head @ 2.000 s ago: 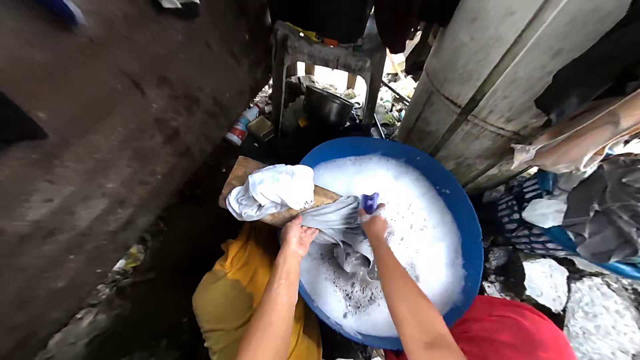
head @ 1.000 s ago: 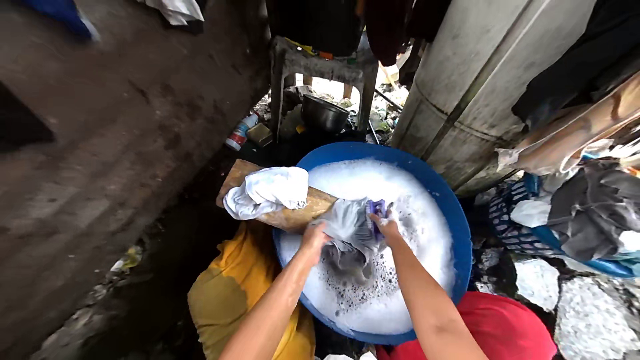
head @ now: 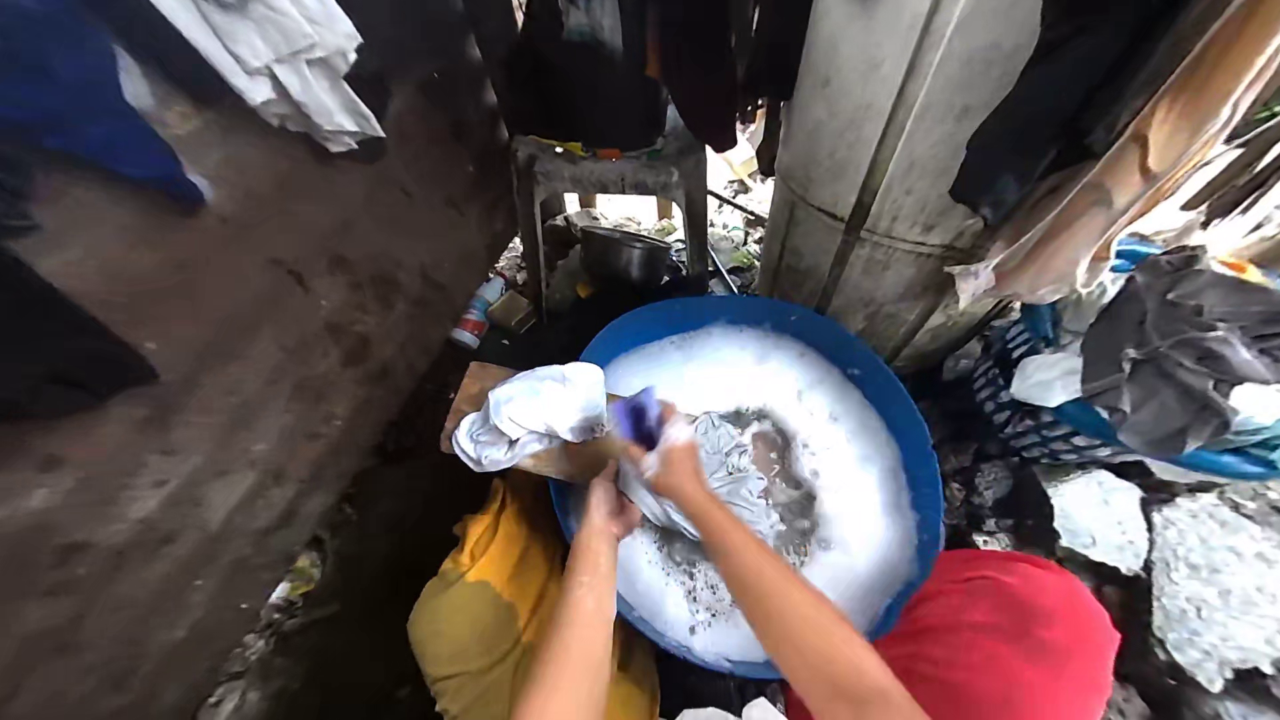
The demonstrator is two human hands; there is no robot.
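A blue plastic basin point(head: 915, 480) holds white suds and greyish water. A wooden board point(head: 470, 395) reaches over its left rim, with a bunched white cloth point(head: 545, 405) lying on top. My left hand point(head: 610, 505) grips the edge of a wet light-grey garment point(head: 735, 475) at the board's lower end; the rest of the garment trails into the water. My right hand point(head: 675, 460) holds a purple scrubbing brush point(head: 638, 417), somewhat blurred, over the end of the board, just above my left hand. Foam clings to the back of the right hand.
Beyond the basin stand a plastic stool point(head: 610, 180) and a metal pot point(head: 625, 255). A patterned basket point(head: 1010, 400) heaped with clothes is at the right, beside pale rocks point(head: 1100, 515). A bottle point(head: 480, 310) lies near the dark wall point(head: 250, 380). Clothes hang above.
My right hand has moved left with the brush, from over the suds to the end of the board. The grey garment now spreads farther right in the water.
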